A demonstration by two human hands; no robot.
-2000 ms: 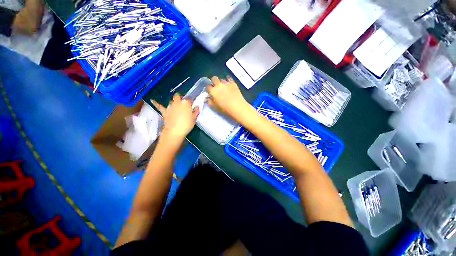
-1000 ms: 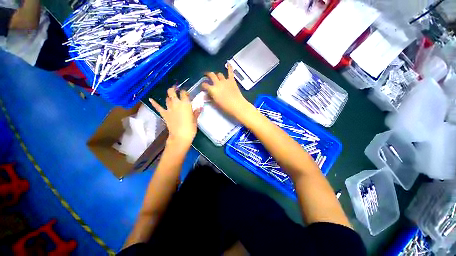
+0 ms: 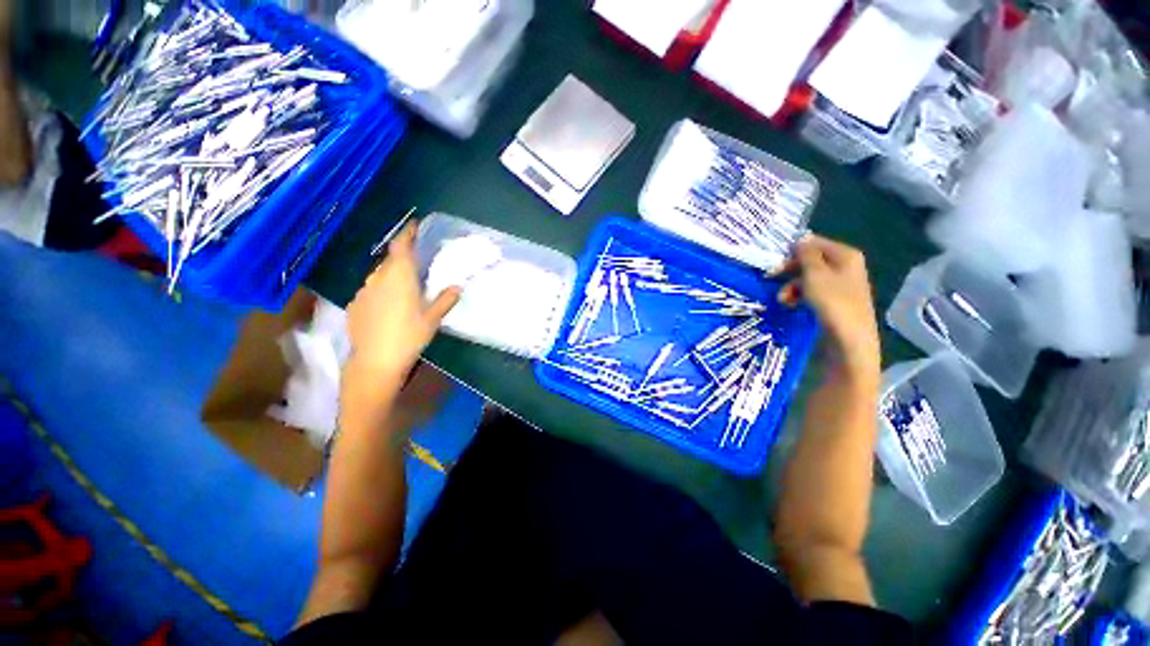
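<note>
A clear packing box [image 3: 545, 293] with white liner [image 3: 498, 293] inside sits left of the blue work tray [image 3: 545, 370] of loose silver rods. My left hand [image 3: 389, 303] is at the box's left end, fingers at the far corner and thumb over the near part; whether it grips the box is unclear. My right hand [image 3: 829, 293] is curled at the right corner of a clear box of slim metal tools [image 3: 744, 196], beyond the tray. Its fingertips are blurred, so a grip or small item cannot be made out.
A silver scale [image 3: 570, 136] lies beyond the tray. Stacked blue bins heaped with rods [image 3: 271, 240] are at left, near a thin rod [image 3: 395, 230]. Open tubs [image 3: 965, 467] stand at right, red bins [image 3: 801, 104] at the back, and a carton [image 3: 252, 398] below the bench edge.
My right hand has left the liner box and moved right to the tool box. The liner box now lies turned more sideways, with its liner uncovered. The view has shifted.
</note>
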